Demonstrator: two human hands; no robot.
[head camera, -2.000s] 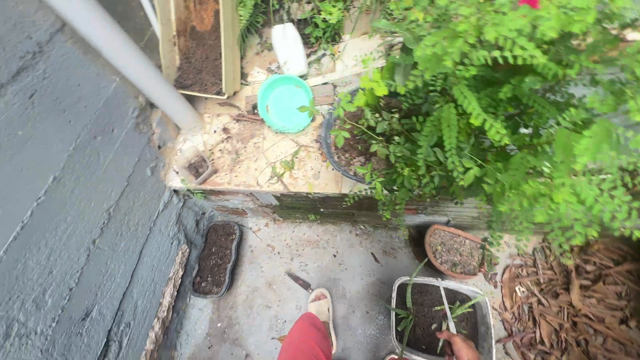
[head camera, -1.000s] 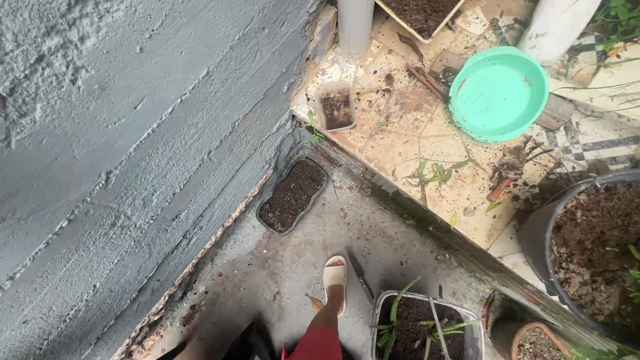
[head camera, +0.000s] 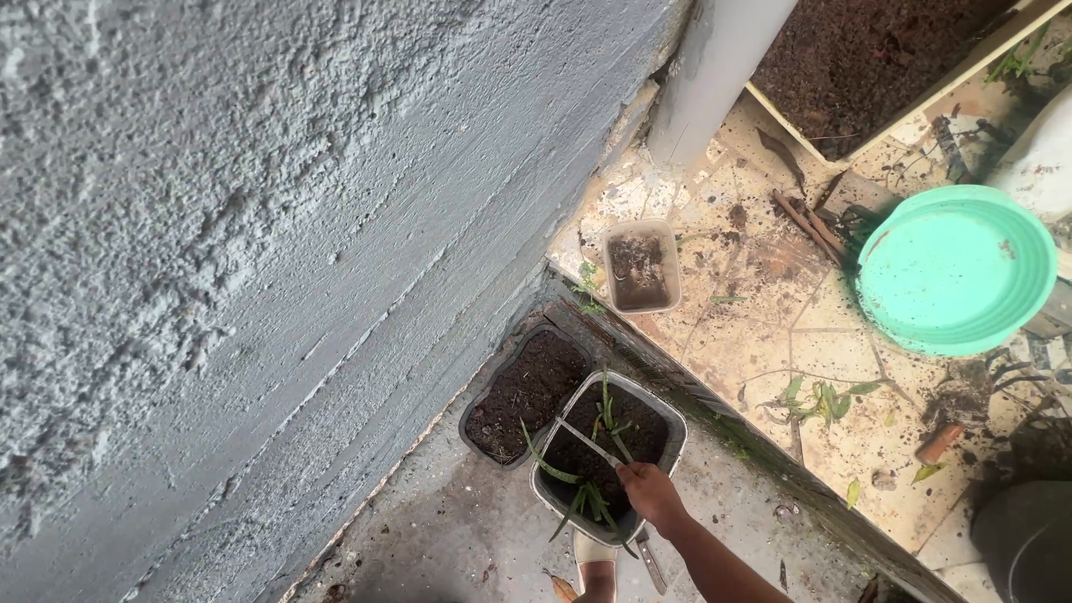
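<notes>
My right hand (head camera: 651, 496) is closed on a pale strap-like handle (head camera: 589, 441) that spans a white-rimmed square container (head camera: 680, 440). Dark soil and green aloe-like plants (head camera: 590, 501) fill the container. Its left edge lies close beside or over the edge of a black tray of soil (head camera: 523, 394); whether they touch cannot be told. A knife (head camera: 651, 565) rests on the concrete below the container, by my sandalled foot (head camera: 595, 553). My left hand is not in view.
A rough grey wall (head camera: 251, 251) rises at left. On the tiled ledge (head camera: 829, 352) are a small plastic tub of soil (head camera: 643, 268), a turquoise basin (head camera: 955, 272), a planter box (head camera: 888, 138) and a dark pot (head camera: 1026, 536). A pale pipe (head camera: 716, 75) stands at the wall.
The container of plants has moved left, from right of my foot to beside the black tray, with my right hand on its handle. The view has swung toward the wall.
</notes>
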